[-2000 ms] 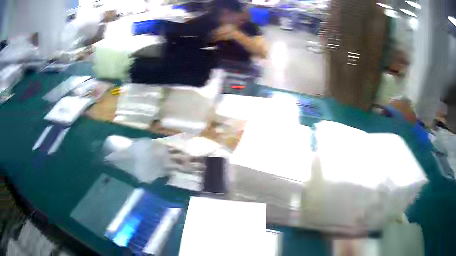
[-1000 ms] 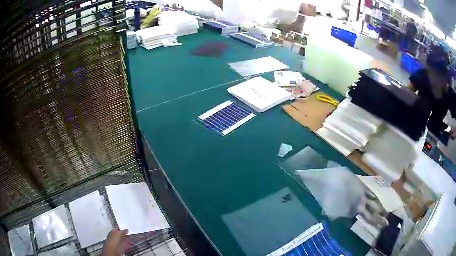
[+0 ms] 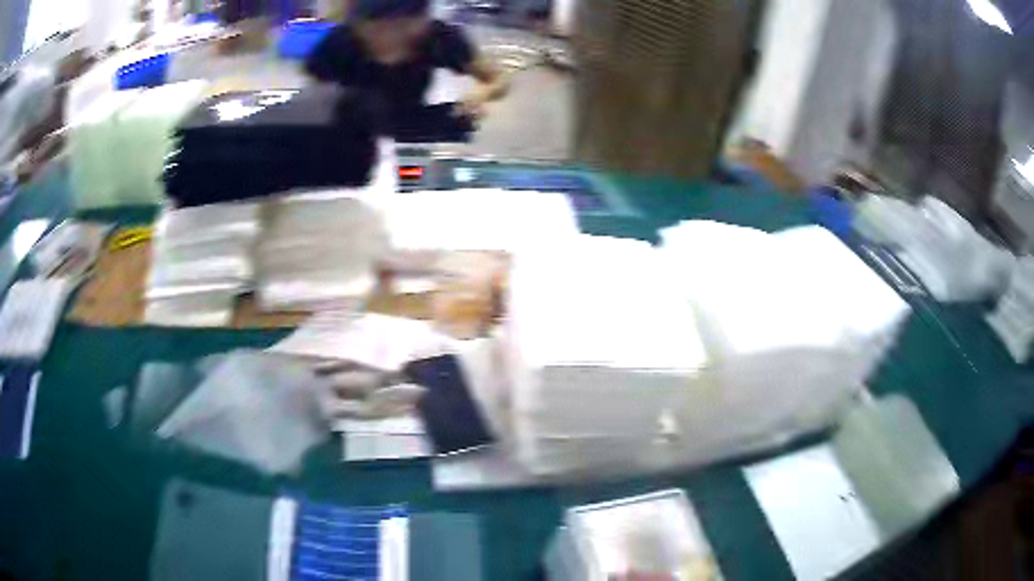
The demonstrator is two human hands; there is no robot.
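Note:
No hand shows clearly; a small blurred reddish patch at the bottom edge cannot be made out. A blue cell sheet [image 3: 349, 547] with white side strips lies at the bottom left on a faint grey-green clear sheet [image 3: 210, 539]. A grey-bordered board [image 3: 573, 545] with a pale inside is at the bottom centre, cut off by the edge. Behind it stand a stack of white backing sheets [image 3: 607, 397] and a taller stack of milky film sheets [image 3: 782, 352]. A white sheet [image 3: 811, 511] with small dark holes lies at the right beside a pale green stack [image 3: 896, 460].
A smartphone [image 3: 451, 405] lies beside a crumpled beige heap [image 3: 369, 392] and cloudy plastic film [image 3: 252, 411]. Black sheets [image 3: 272, 148] top the far white stacks [image 3: 204, 255]. A device with red digits [image 3: 410, 170] stands near a person [image 3: 391, 68] across the green bench.
The view has swung right from the mesh rack and its white layups back to the stacks. The hand seen at the rack is out of view. The grey-bordered board has come into view.

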